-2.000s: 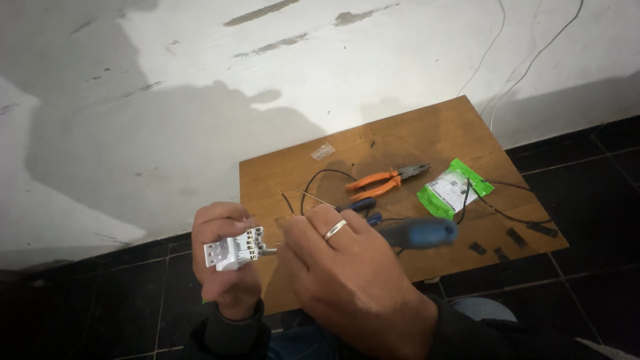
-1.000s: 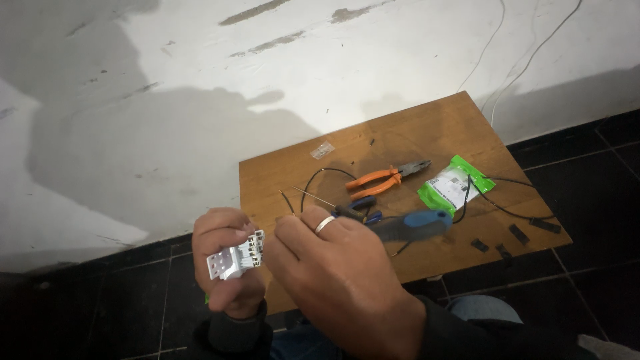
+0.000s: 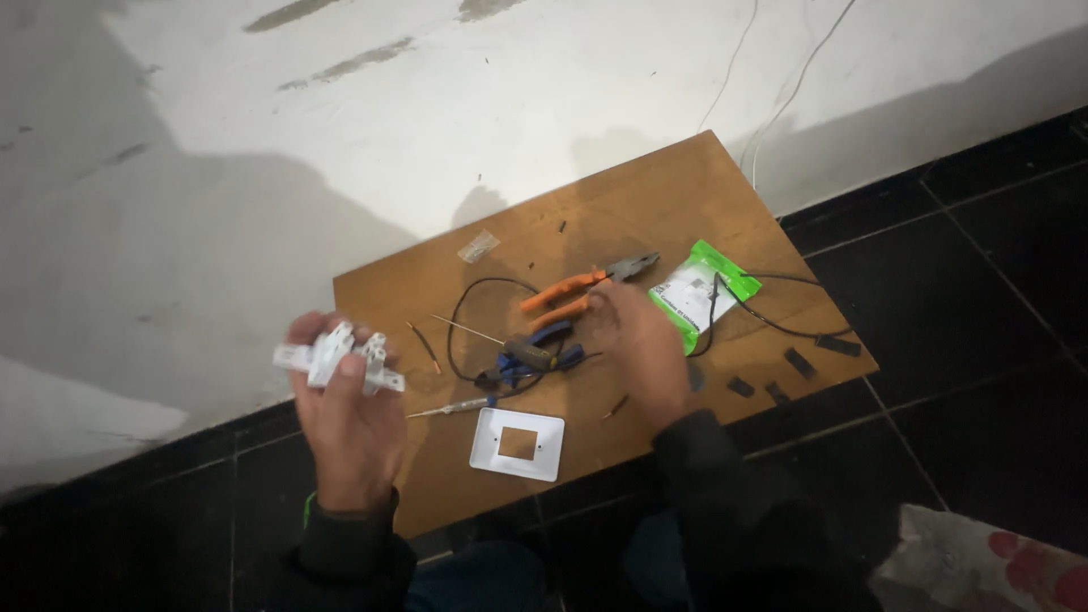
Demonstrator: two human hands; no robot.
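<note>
My left hand (image 3: pixel 353 416) holds a white plastic electrical module on a mounting strap (image 3: pixel 333 357), off the table's left edge. My right hand (image 3: pixel 642 353) is blurred over the table, beside the orange handles of the combination pliers (image 3: pixel 565 291); its fingers are unclear, so I cannot tell whether it holds anything. Left of it lie a thin-shafted screwdriver (image 3: pixel 529 353) and a blue-handled tool (image 3: pixel 548 336), amid a loop of black cable (image 3: pixel 455 319). A white wall plate (image 3: pixel 548 444) with a square opening lies near the front edge. A slim screwdriver (image 3: pixel 450 409) lies just above it.
A green and white plastic packet (image 3: pixel 688 297) lies at the right of the wooden table (image 3: pixel 476 255), with black cable across it. Several small black pieces (image 3: pixel 799 363) are near the right corner. A clear scrap (image 3: pixel 478 246) lies near the back edge, close to the white wall (image 3: pixel 510 102).
My right hand has moved right, away from the module in my left hand. The blue-handled screwdriver it held is no longer plainly visible. The view has shifted, and the wall plate now shows.
</note>
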